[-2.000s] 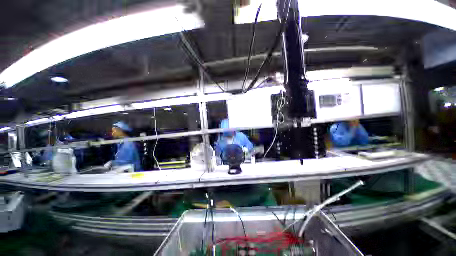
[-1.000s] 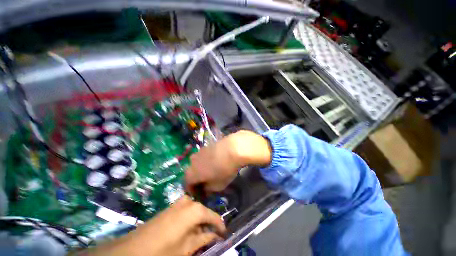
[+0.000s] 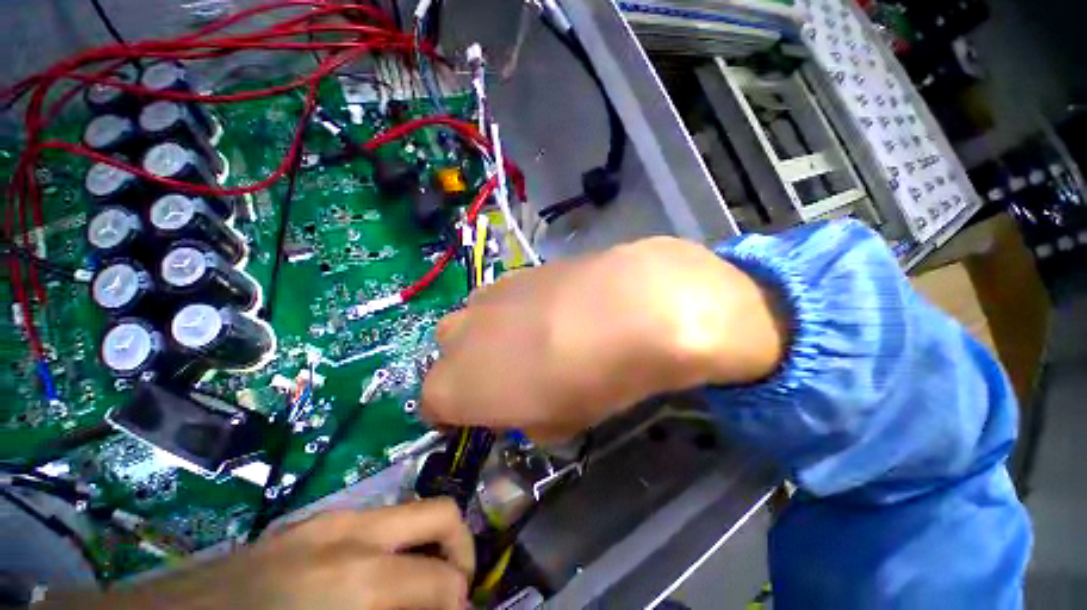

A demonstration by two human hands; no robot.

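The black cable bundle point(image 3: 455, 462), with a yellow-green wire along it, runs between my two hands at the near right of the green circuit board point(image 3: 358, 256). My right hand point(image 3: 596, 340) comes from the right in a blue sleeve and is closed on the bundle's upper part; its fingertips are hidden under the hand. My left hand point(image 3: 346, 560) comes from the lower left, its fingers curled against the bundle's lower part. A dark lump sits on the bundle between the hands.
Red wires point(image 3: 215, 48) loop over a double row of black capacitors point(image 3: 173, 215). A dark bracket point(image 3: 191, 423) is at their near end. A black cable with a lump point(image 3: 602, 185) lies by the grey enclosure wall point(image 3: 668, 155). A ball-transfer table point(image 3: 888, 131) and cardboard box point(image 3: 1013, 310) stand beyond.
The view has tipped down from the shelf and workers to the board and moved closer. Both hands have come into view since the first frame and remain close together on the cables.
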